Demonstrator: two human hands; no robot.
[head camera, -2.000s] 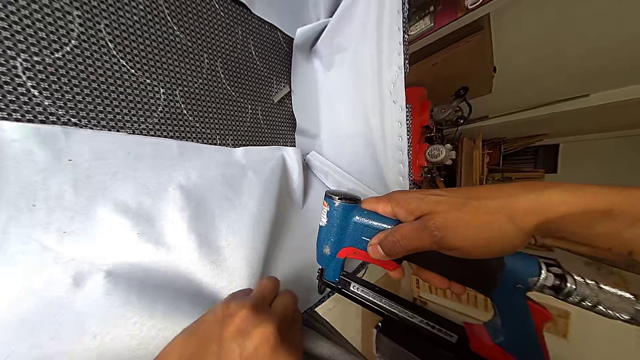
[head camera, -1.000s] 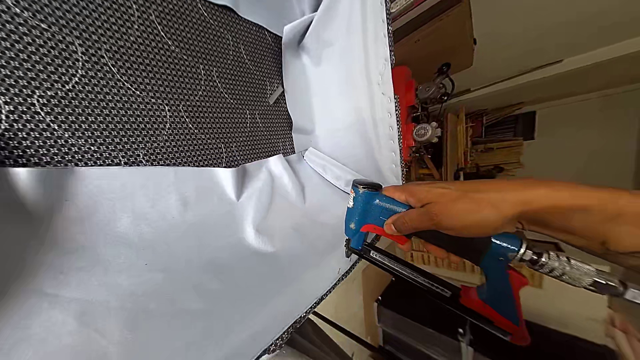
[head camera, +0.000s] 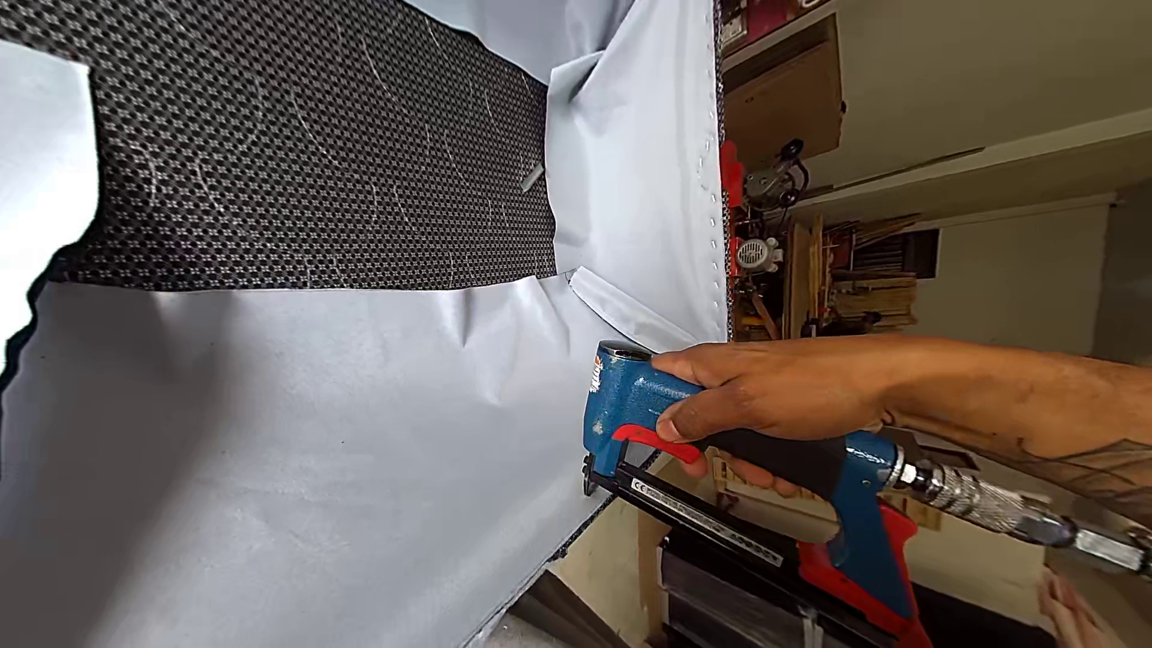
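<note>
My right hand (head camera: 765, 391) grips the black handle of a blue and red pneumatic staple gun (head camera: 630, 396), with a finger at its red trigger. The gun's nose is at the lower right edge of a light grey cloth (head camera: 297, 450); whether it touches cannot be told. A metal air coupling (head camera: 981, 499) is joined to the handle. Above the grey cloth lies dark patterned upholstery fabric (head camera: 342, 162) with pale curved lines. A folded strip (head camera: 630, 310) of grey cloth slants above the gun. A row of staples runs along the right edge of the upper cloth (head camera: 630, 171). My left hand is out of view.
A small grey piece (head camera: 532, 177) lies on the patterned fabric. Beyond the work's right edge are a machine with a motor (head camera: 758, 255), stacked wood (head camera: 873, 292) and a brown board (head camera: 783, 99). Bare skin, a hand or a foot (head camera: 1071, 612), shows at the lower right.
My left hand, seen on the grey cloth two seconds ago, has left the view. The staple gun stays in my right hand, and the view has shifted somewhat.
</note>
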